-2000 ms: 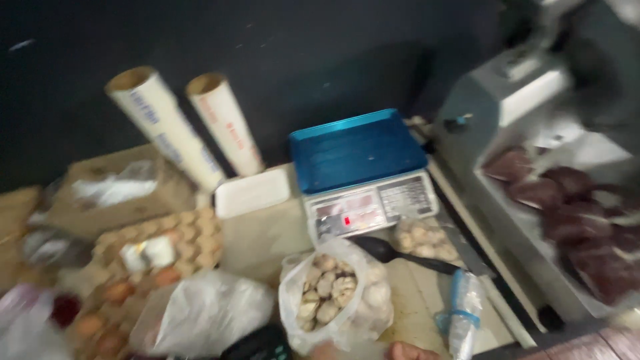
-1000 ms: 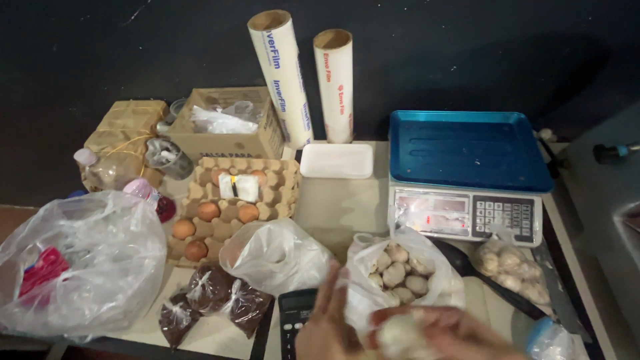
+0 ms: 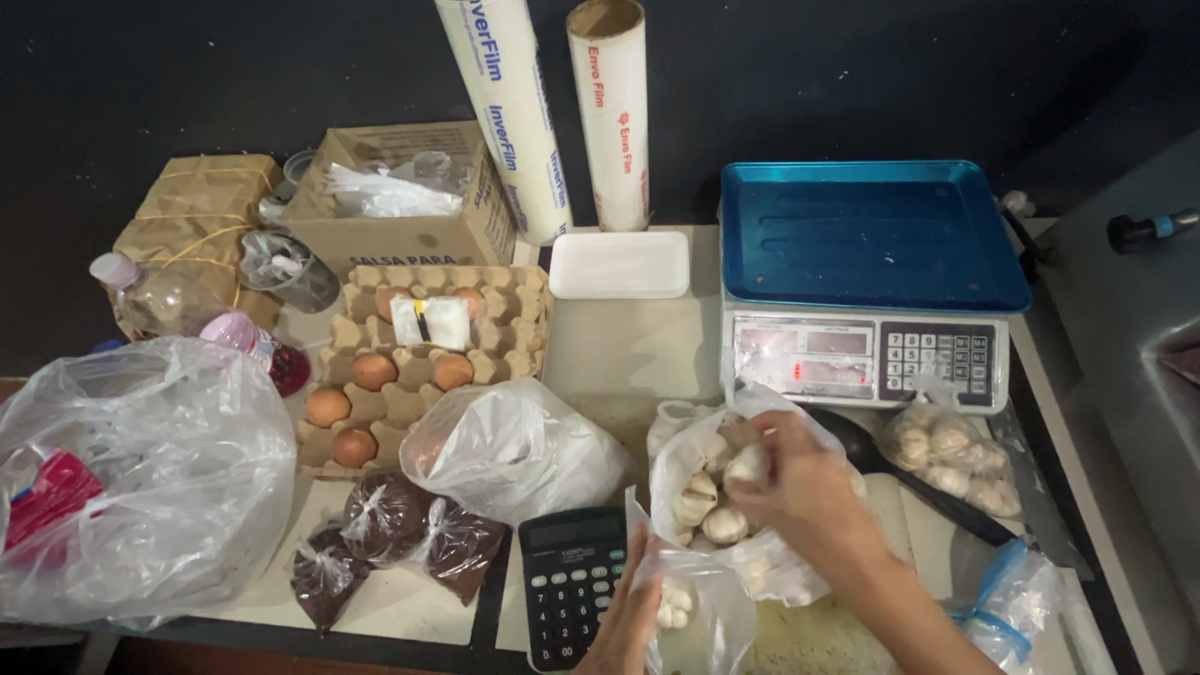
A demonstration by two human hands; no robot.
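An opened white plastic bag (image 3: pixel 667 487) full of garlic bulbs (image 3: pixel 725 525) stands in front of the digital scale (image 3: pixel 806 366). My right hand (image 3: pixel 797 478) reaches into it from the right, its fingers closed around a garlic bulb (image 3: pixel 748 466). Just left of and below that bag, my left hand (image 3: pixel 626 600) holds the edge of a smaller clear plastic bag (image 3: pixel 708 600), where some garlic (image 3: pixel 674 602) shows inside. The left fingertips are partly behind the film. A black calculator (image 3: pixel 567 572) lies beside my left hand, partly covered by it.
A blue scale pan (image 3: pixel 872 234), a black spoon (image 3: pixel 928 487) and a tied bag of garlic (image 3: pixel 947 450) are at the right. Leftward are an egg carton (image 3: pixel 516 328), a white foam tray (image 3: pixel 619 265), bags of dark contents (image 3: pixel 384 516), a cardboard box (image 3: pixel 403 230) and a large plastic bag (image 3: pixel 187 469).
My right hand, with a bulb in front of the garlic bag one second ago, is now inside that bag's mouth. A small clear bag now shows at my left hand. The view has shifted.
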